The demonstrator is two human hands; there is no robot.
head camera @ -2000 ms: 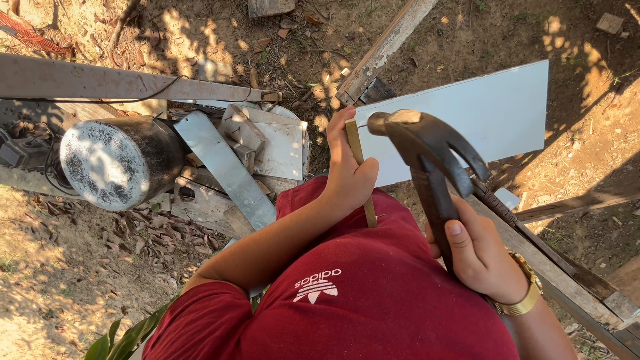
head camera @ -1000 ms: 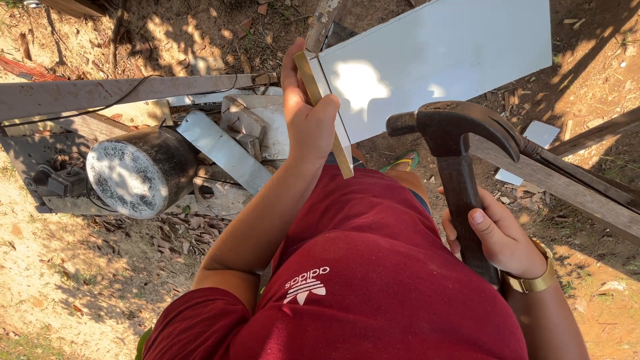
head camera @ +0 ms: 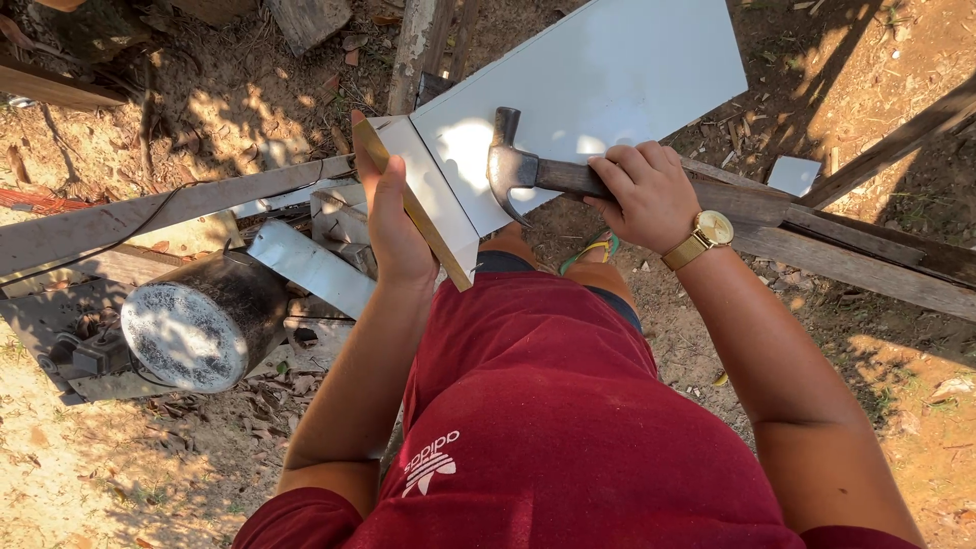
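Observation:
My left hand [head camera: 400, 229] grips a narrow board with a bare yellowish-brown edge [head camera: 415, 206] and a white face, fingers behind it and thumb over its edge. This board meets the end of a long white panel [head camera: 602, 76] that stretches away to the upper right. In my right hand [head camera: 648, 194] is the dark handle of a claw hammer [head camera: 511, 166]. The hammer lies sideways over the white panel, its striking face pointing away from me and its claw curving back toward me. Between the hammer head and the narrow board there is a gap.
Wooden beams [head camera: 862, 263] run along the right, and a long board [head camera: 175, 210] with a dark cord crosses the left. A blackened metal pot [head camera: 187, 335] lies on its side near a metal strip [head camera: 309, 267] and concrete blocks [head camera: 339, 221]. A sandalled foot [head camera: 595, 252] stands below the panel.
My right hand has swung the hammer from upright to sideways, its head now over the panel. My left hand keeps hold of the narrow board. The view has shifted.

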